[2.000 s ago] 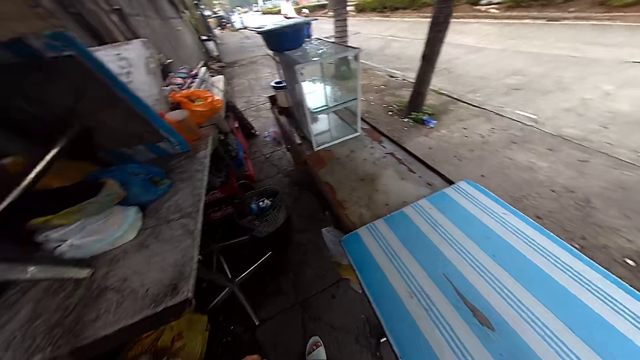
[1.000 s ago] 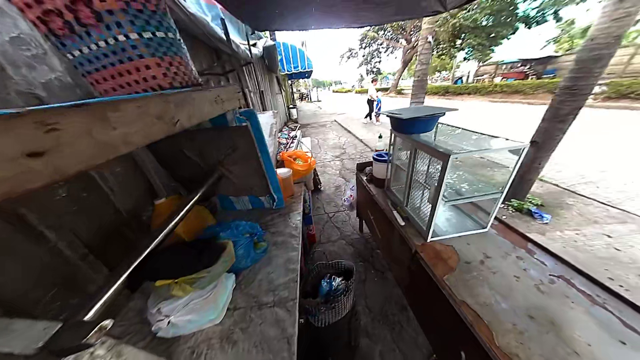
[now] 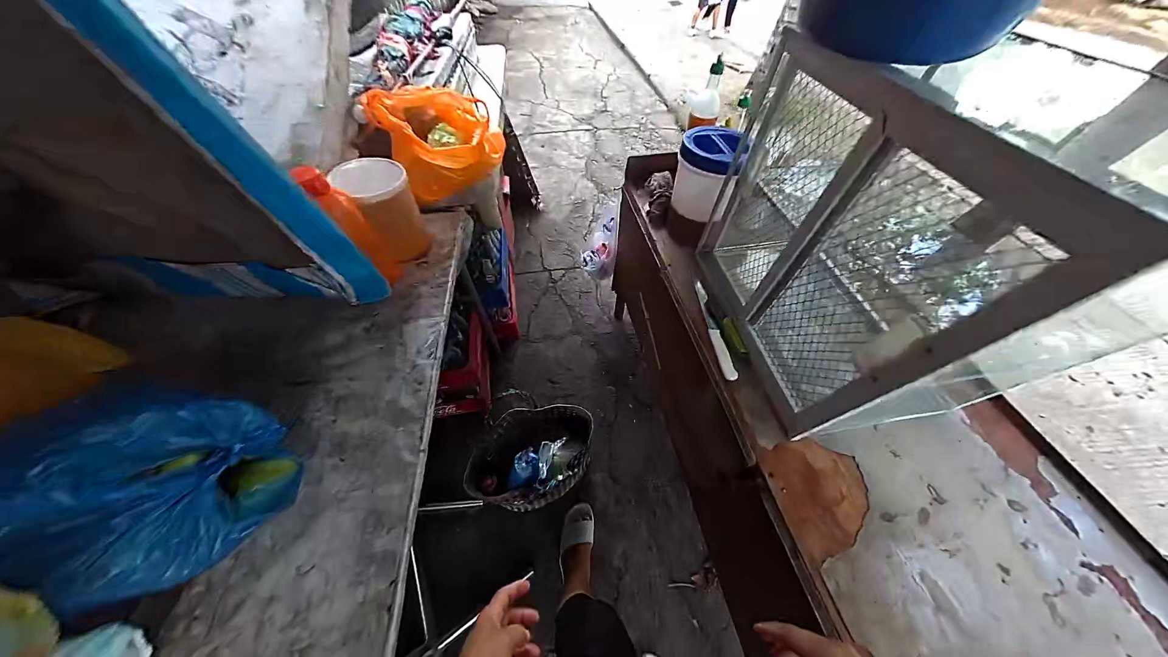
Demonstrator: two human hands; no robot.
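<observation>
Low in the view, my left hand (image 3: 502,624) shows with its fingers loosely curled and nothing in them, beside the thin metal bars below the left counter. My right hand (image 3: 803,641) is partly cut off by the lower edge, near the rim of the brown wooden table (image 3: 730,538); whether it touches the rim is unclear. A glass display case (image 3: 821,228) with mesh-backed panes stands on that table. Beside it lie a knife with a white handle (image 3: 723,354) and a white tub with a blue lid (image 3: 710,169). A blue basin (image 3: 912,23) rests on the case.
The left counter (image 3: 365,392) holds a blue plastic bag (image 3: 137,493), an orange bag (image 3: 438,146) and an orange container (image 3: 383,205). A woven waste basket (image 3: 529,456) and red crates (image 3: 465,365) stand low along the walkway (image 3: 566,255). My foot (image 3: 578,529) is on the ground.
The view has moved forward and tilted down since one second ago, so the display case is nearer. Both my hands and my foot have come into view.
</observation>
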